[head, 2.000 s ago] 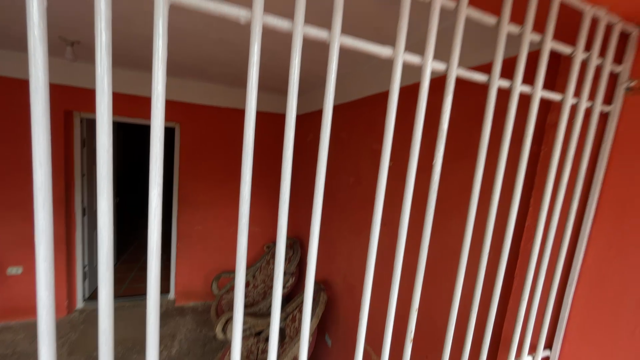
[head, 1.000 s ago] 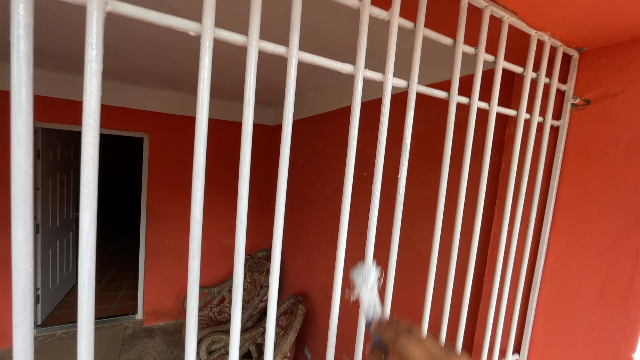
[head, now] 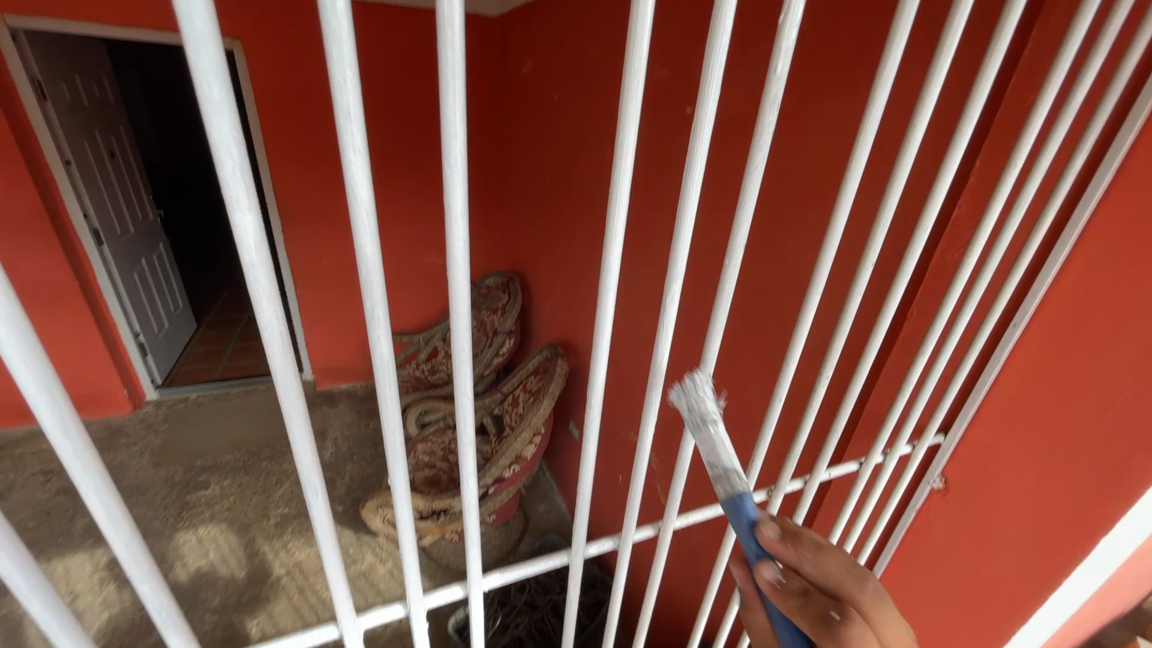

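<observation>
My right hand (head: 814,580), with white specks on its fingers, holds a paintbrush (head: 742,522) by its blue handle at the lower right. White paint coats the splayed bristles (head: 697,396), which point up and to the left. They overlap one of the upright bars in the view; whether they touch it cannot be told. The white metal bar grille (head: 454,270) crosses the whole view, with a horizontal crossbar (head: 621,543) low down. My left hand is out of the frame.
Behind the grille stand ornate upholstered chairs (head: 531,396) in the corner of red walls (head: 558,180). An open white panelled door (head: 121,207) is at the left, above a rough concrete floor (head: 225,468). A red wall (head: 1062,450) borders the grille at the right.
The view has tilted down. My right hand with the brush, absent two seconds ago and blurred at the bottom edge one second ago, now shows plainly at the lower right.
</observation>
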